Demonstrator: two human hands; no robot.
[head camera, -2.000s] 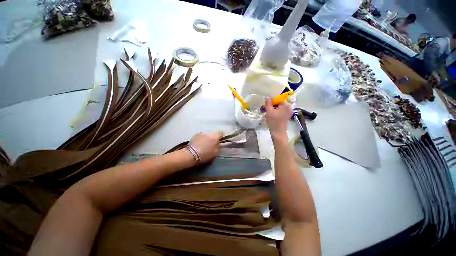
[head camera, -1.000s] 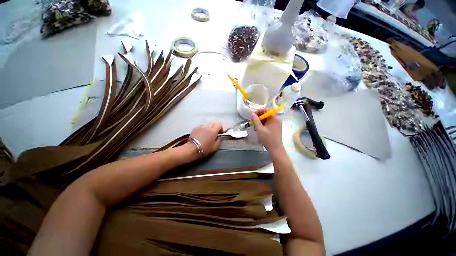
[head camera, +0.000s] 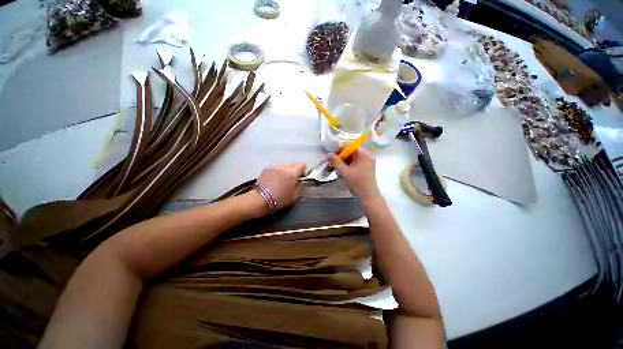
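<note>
My left hand (head camera: 281, 187) pinches a brown strap (head camera: 236, 190) near its pale end (head camera: 321, 174), above a dark grey board (head camera: 321, 210). My right hand (head camera: 354, 172) holds a glue brush with a yellow-orange handle (head camera: 354, 145). Its bristle end is at the pale strap end, close to my left fingertips; the exact contact is too small to tell. The whitish glue pot (head camera: 346, 127) stands just beyond my right hand, with a second yellow-handled brush (head camera: 321, 109) leaning in it.
A fan of brown straps (head camera: 184, 146) lies at left, and a bundle (head camera: 273, 290) under my forearms. Behind the pot are a large glue bottle (head camera: 362, 78) and blue-rimmed tape (head camera: 408, 80). A small white bottle (head camera: 395, 123) and a hammer (head camera: 429, 167) over a tape roll (head camera: 414, 187) are at right.
My right hand has moved from the pot down and left to the strap end with the brush. My left hand keeps the strap. The view has shifted slightly.
</note>
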